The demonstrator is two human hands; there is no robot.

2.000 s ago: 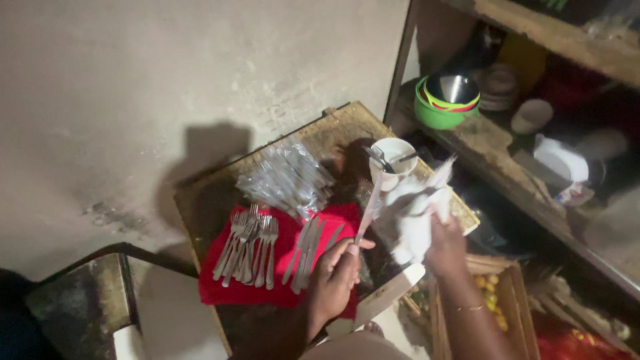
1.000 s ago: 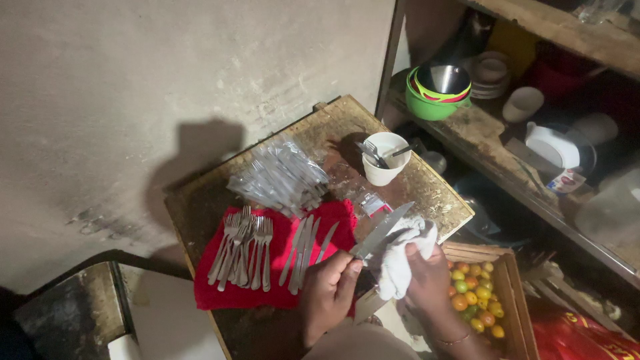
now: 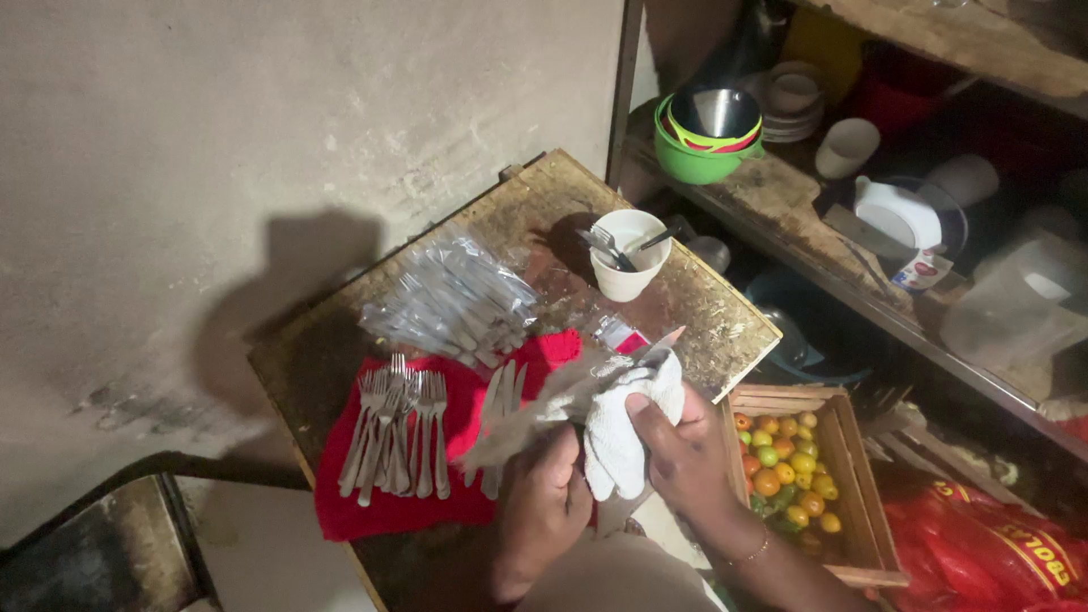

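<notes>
My right hand (image 3: 684, 450) grips a white cloth (image 3: 633, 425) wrapped around a table knife, whose tip (image 3: 671, 338) sticks out above. Beside the cloth, my left hand (image 3: 548, 501) is curled, the knife's handle hidden in it or behind the cloth. A red cloth (image 3: 340, 510) lies under several forks (image 3: 395, 433) in a row, with several table knives (image 3: 501, 399) to their right, partly behind a blurred pale streak. Cutlery in clear plastic sleeves (image 3: 455, 293) is piled behind. A white cup (image 3: 629, 276) holds a fork and other cutlery, and a small plastic packet (image 3: 620, 333) lies before it.
The worn wooden table (image 3: 552, 183) meets a plaster wall. A wooden crate of small tomatoes (image 3: 782, 459) stands at its right, near a red mesh sack (image 3: 977, 544). Wooden shelves at the right hold nested bowls (image 3: 701, 161), a white cup (image 3: 847, 146) and other dishes.
The knife blade, bare in the earlier frame between my hands, is now mostly covered by the white cloth. My right hand has closed in around it. Forks and sleeved cutlery have stayed put.
</notes>
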